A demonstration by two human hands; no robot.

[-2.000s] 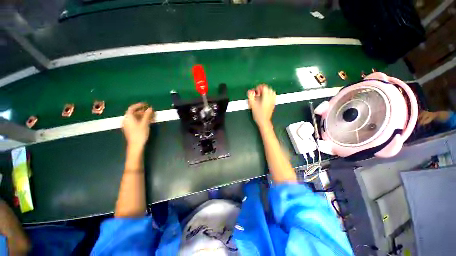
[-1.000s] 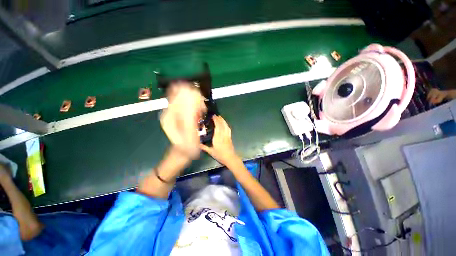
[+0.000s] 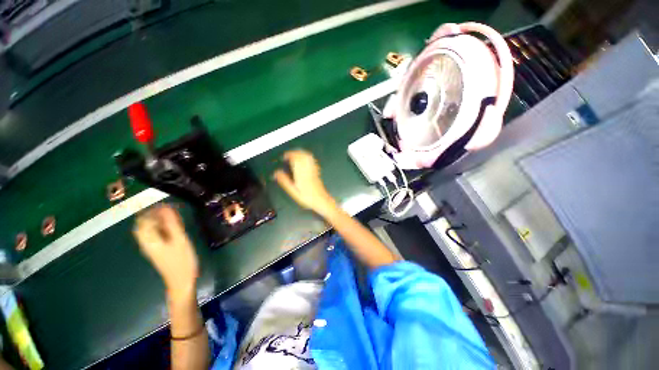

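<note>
The black toggle clamp fixture [image 3: 206, 177] stands on the green bench in front of me, turned slantwise in view. Its red handle [image 3: 141, 123] stands up at the far end. A small copper-coloured square part [image 3: 233, 212] sits in the nest at the near end. My left hand [image 3: 165, 242] is just left of the fixture, blurred, fingers slightly bent; whether it holds anything cannot be made out. My right hand [image 3: 302, 179] is right of the fixture, off it, with thumb and fingers apart and nothing seen in it.
The conveyor belt [image 3: 289, 97] runs behind the fixture, with several copper parts [image 3: 116, 191] on it at left and right. A pink and white fan [image 3: 451, 97] and a white power adapter [image 3: 371, 157] with cables are at the right. A yellow-green label [image 3: 22, 336] lies far left.
The view has turned, so the fixture appears farther left. Both hands have come off the fixture to either side. The red handle is visible upright, and the copper part shows in the nest.
</note>
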